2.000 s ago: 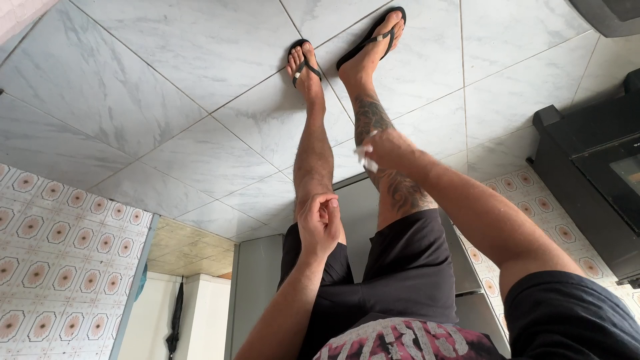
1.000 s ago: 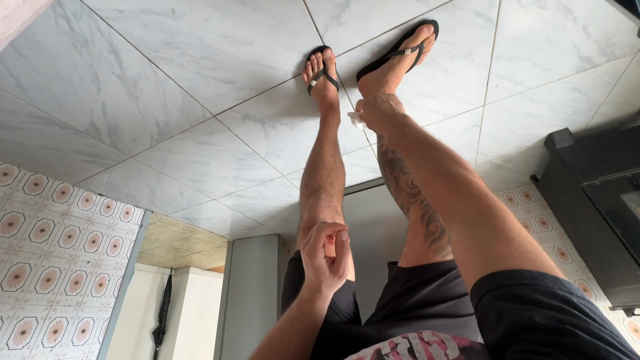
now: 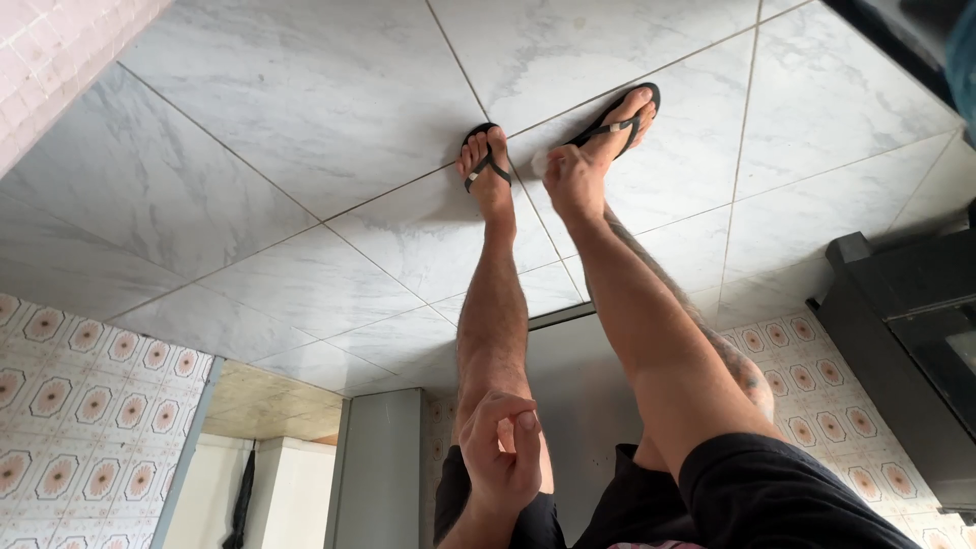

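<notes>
My right hand (image 3: 576,179) reaches far down, beside the inner side of my right foot, with its fingers closed on a small, blurred white thing (image 3: 540,164). What the white thing is cannot be made out. My left hand (image 3: 499,450) hovers over my left knee, fingers curled and thumb bent towards the forefinger; nothing shows in it. My feet wear black flip-flops, the right flip-flop (image 3: 648,99) turned outward and the left flip-flop (image 3: 488,164) pointing forward. A tattoo covers part of my right leg, which my right arm partly hides.
Marbled floor tiles (image 3: 366,99) lie under my feet. A black oven-like appliance (image 3: 907,328) stands at right, a grey metal panel (image 3: 579,396) behind my legs. At left are a patterned tile wall (image 3: 76,427), a doorway and a dark, folded umbrella-like thing (image 3: 242,496).
My right hand has moved from beside my shin down to my right foot, with the white thing in it. My left hand stays curled near my left knee.
</notes>
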